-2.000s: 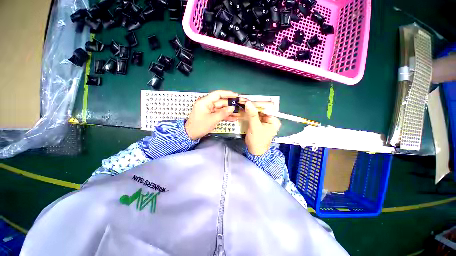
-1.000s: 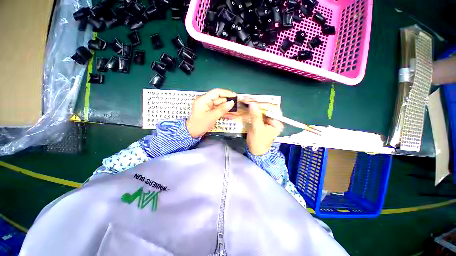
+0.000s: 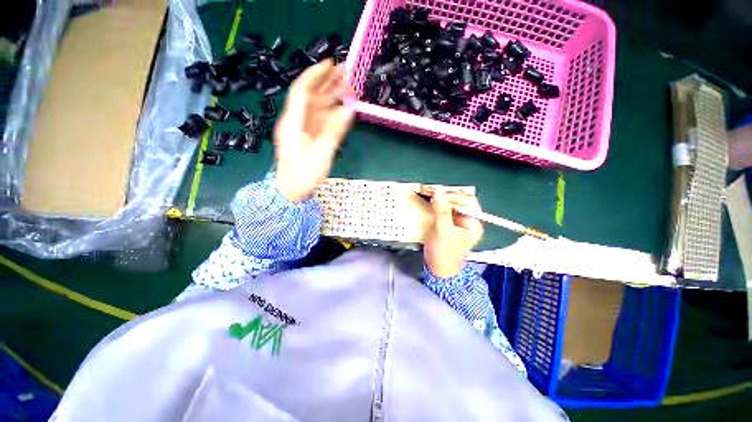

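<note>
My left hand (image 3: 312,128) is raised over the bench, blurred, at the left end of the pink basket (image 3: 495,148). Its fingers are apart and I see no part in them. My right hand (image 3: 452,235) holds a slim pale stick tool (image 3: 505,222) over the right end of the gridded sheet (image 3: 371,211). The tool's orange-brown far end points right, and its tip by the fingers is hard to make out. Loose black plastic parts (image 3: 239,140) lie left of my left hand. More black parts (image 3: 445,70) fill much of the basket.
A clear liner (image 3: 177,107) surrounds brown cardboard (image 3: 91,115) at the left. A ragged white strip (image 3: 589,257) lies along the bench's near edge, above a blue crate (image 3: 614,383). Bundled sheets (image 3: 701,181) stand at the far right, with part of another person's arm (image 3: 740,148) beyond.
My left hand has left the sheet and moved up toward the basket's left end; the black part it held no longer shows. My right hand stays over the sheet with the tool. The view has shifted.
</note>
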